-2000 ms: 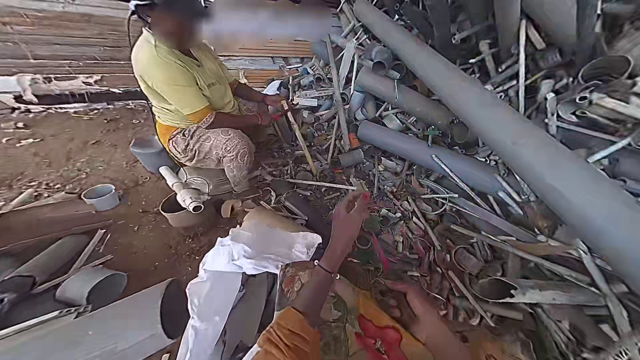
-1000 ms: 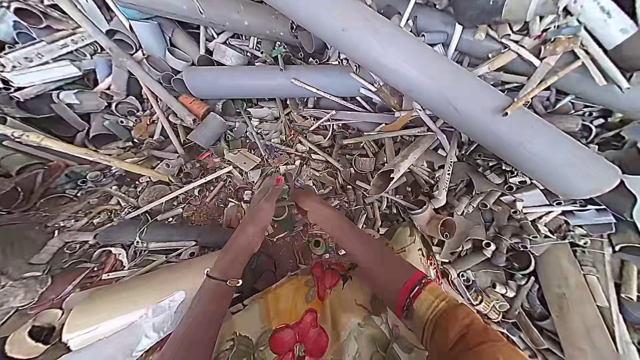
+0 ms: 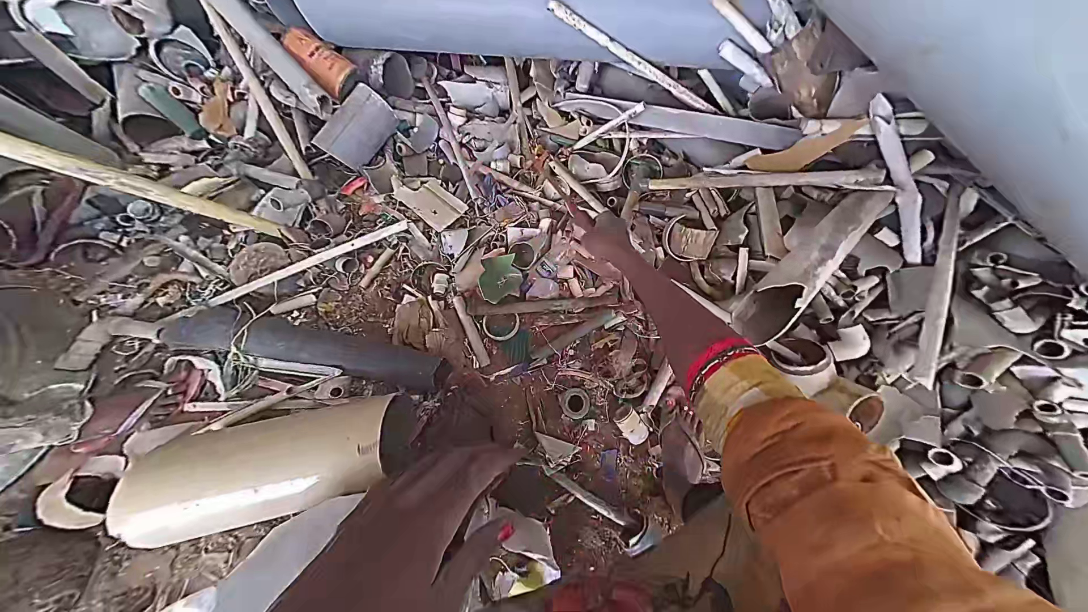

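My right hand (image 3: 599, 234) reaches down into the scrap heap, palm side low, its fingers partly lost among small plastic pieces; whether it grips one cannot be told. A green plastic shard (image 3: 500, 278) lies left of it, above a short brown stick (image 3: 548, 304). My left hand (image 3: 463, 501) is low in the view, near the dark mouth of a cream pipe (image 3: 263, 467), with thumb and fingers spread and nothing seen between them. A dark grey pipe (image 3: 306, 344) lies just beyond it. A small pipe ring (image 3: 575, 403) rests on the soil between both hands.
Large grey pipes (image 3: 510, 30) cross the top and upper right. Broken pipe pieces (image 3: 986, 374) are piled at the right. A long pale pole (image 3: 136, 183) lies at the left, with an orange pipe piece (image 3: 319, 61) and a cut grey pipe (image 3: 355, 126) beyond.
My hands were close together one second ago; now they are apart, the right farther forward in the scrap and the left nearer my body. The view has tilted down from the seated co-worker.
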